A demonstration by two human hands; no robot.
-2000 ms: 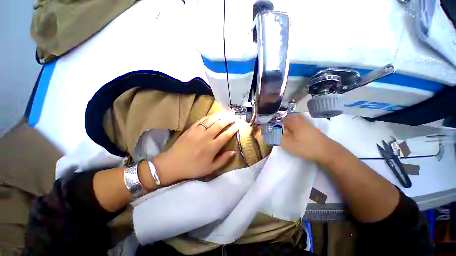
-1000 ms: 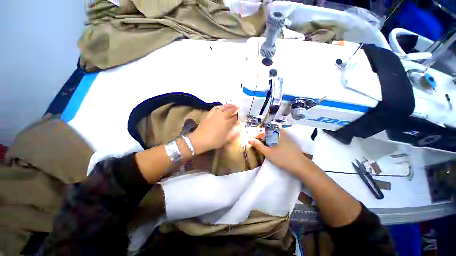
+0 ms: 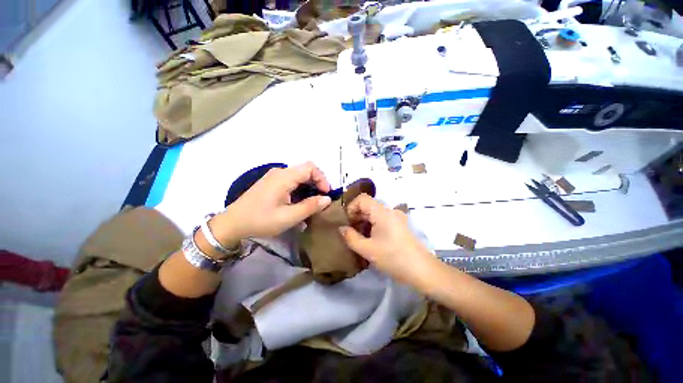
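Observation:
The khaki trousers [image 3: 327, 247] are gathered between my hands, in front of the sewing machine and away from its needle. My left hand [image 3: 281, 198] pinches the dark navy waistband [image 3: 253, 178] near its end. My right hand [image 3: 378, 232] holds the khaki edge beside it, with the fingers bent. The white pocket bag [image 3: 322, 318] hangs below my hands over the near table edge and my lap. The presser foot area of the sewing machine [image 3: 449, 97] is just beyond my hands, with no cloth under it.
Black snips [image 3: 556, 203] lie at the right among small brown scraps [image 3: 464, 241]. A tape ruler [image 3: 539, 254] runs along the near table edge. Khaki piles lie behind left [image 3: 225, 75] and at the near left [image 3: 120, 277]. A black strip [image 3: 517, 75] drapes over the machine arm.
Both hands have drawn the trousers out from under the needle and towards me. The left hand has shifted onto the waistband end. The head view has moved back, showing more of the room.

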